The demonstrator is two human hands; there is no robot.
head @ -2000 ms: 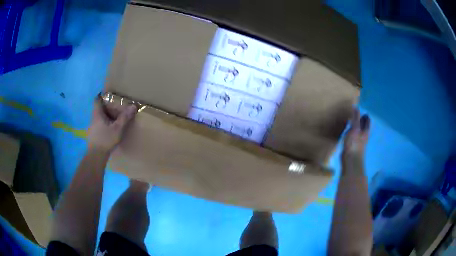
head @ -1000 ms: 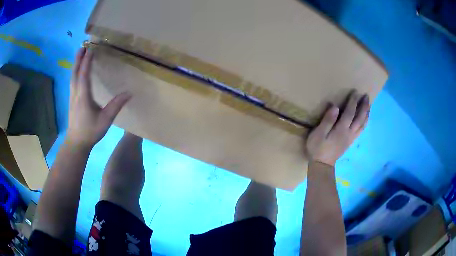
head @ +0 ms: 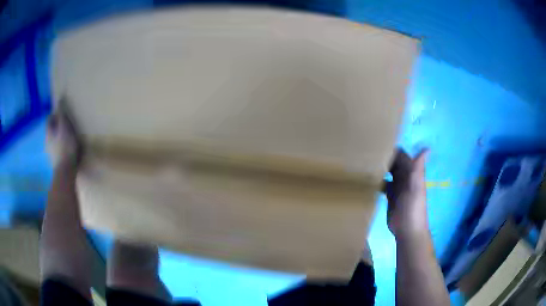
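A large brown shipping carton (head: 227, 101) fills the middle of the view, its top flaps folded shut. A darker tan tape strip (head: 239, 165) runs across it along the seam. My left hand (head: 64, 138) is on the carton's left side. My right hand (head: 408, 188) is at its right side, the fingers partly hidden behind the edge. The carton is between both hands, above my legs. The picture is blurred, and the carton's contents are hidden.
Blue floor (head: 455, 113) with a faint yellow line lies around the carton. A blue frame (head: 31, 77) stands at the upper left. A grey-blue pallet (head: 497, 209) with dark hollows lies at the right, beside brown cardboard (head: 506, 269). More cardboard (head: 21, 251) is at the lower left.
The carton's flaps were folded over the white boxes and are now shut. Since then the carton has turned more level and shifted left, and my hands have moved from its top to its sides.
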